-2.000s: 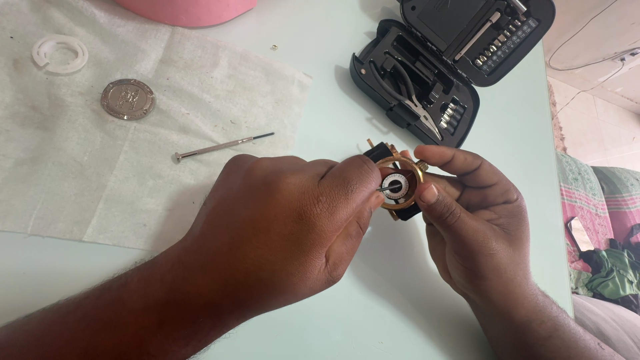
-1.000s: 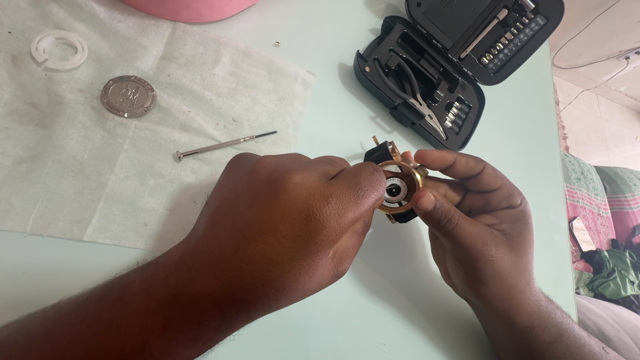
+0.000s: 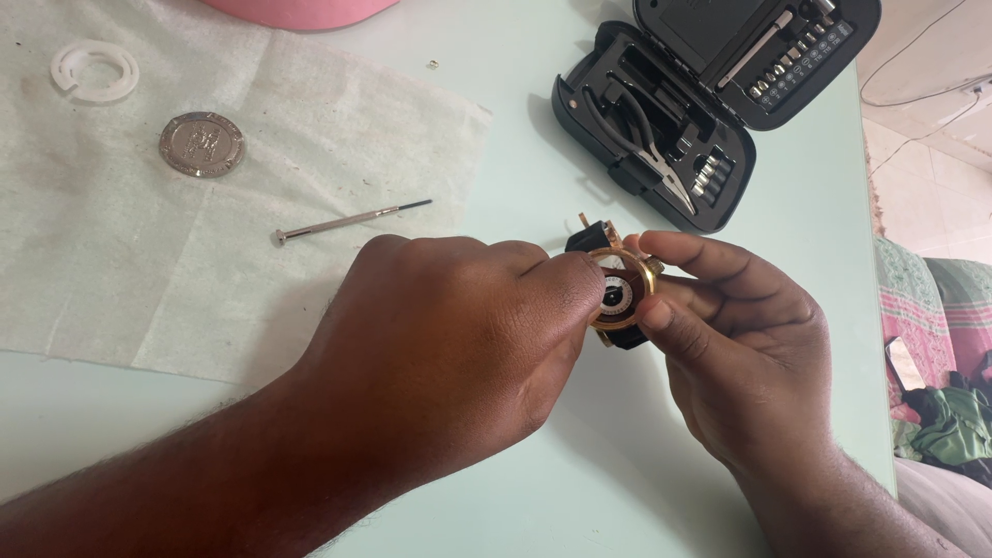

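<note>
A gold-coloured wristwatch case (image 3: 649, 288) with black strap parts is held up over the table, its round opening showing a white ring and a dark centre. My right hand (image 3: 721, 333) grips its right rim between thumb and fingers, beside the crown (image 3: 656, 266). At the case's left rim is my left hand (image 3: 473, 333), fingers curled; its fingertips are hidden, so whether it holds a tool cannot be seen. A small screwdriver (image 3: 353, 222), a metal watch case back (image 3: 201, 145) and a white plastic ring (image 3: 94, 71) lie on the cloth.
An open black tool case (image 3: 655, 124) holds long-nose pliers (image 3: 639, 143), bits and sockets behind the watch. A pale cloth (image 3: 310, 124) covers the table's left part. A pink object (image 3: 310, 12) stands at the top edge. A tiny piece (image 3: 433, 65) lies beside the cloth. Fabrics lie beyond the right edge.
The thin dark tip seen over the watch's centre two seconds ago no longer shows. My left hand has shifted slightly at the rim, while my right hand keeps its grip.
</note>
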